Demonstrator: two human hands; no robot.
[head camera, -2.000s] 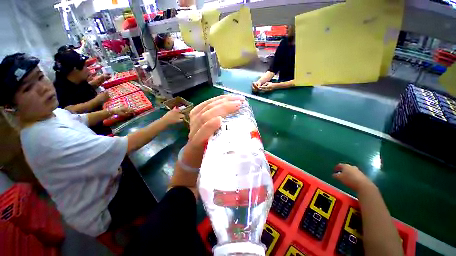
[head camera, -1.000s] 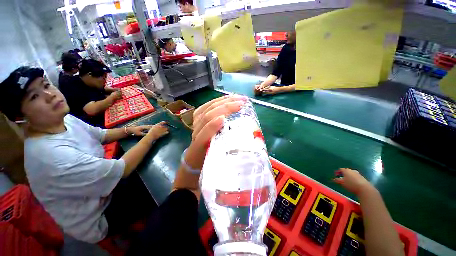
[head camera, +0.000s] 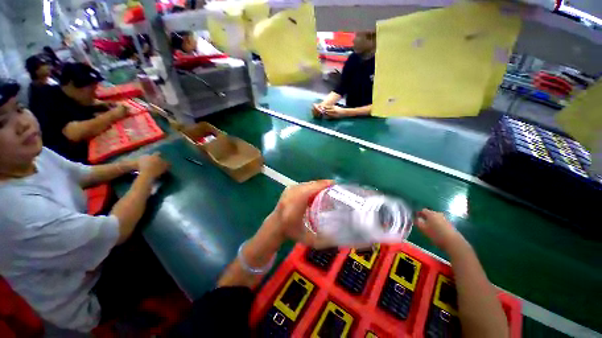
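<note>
My left hand (head camera: 298, 210) grips a clear plastic bottle (head camera: 360, 216) with a red and white label. The bottle lies nearly sideways above the tray, blurred at its right end. My right hand (head camera: 435, 228) is just right of that end, fingers curled; whether it holds a small thing cannot be seen. Below lies a red tray (head camera: 369, 304) with keypad phones in its pockets. One phone (head camera: 400, 284) with a yellow frame and dark screen shows near the middle. My right forearm covers part of the tray's right side.
Open cardboard boxes (head camera: 239, 158) stand at the belt's near edge. Black stacked trays (head camera: 538, 162) are at right. Yellow sheets (head camera: 442, 63) hang over the line. A person in a white shirt (head camera: 53, 218) sits close at left; another person in black (head camera: 356, 79) sits across the belt.
The bottle has tipped from upright in front of the view to nearly sideways, its end beside my right hand. The view has shifted, showing more of the boxes and tray. The neighbour's head has turned.
</note>
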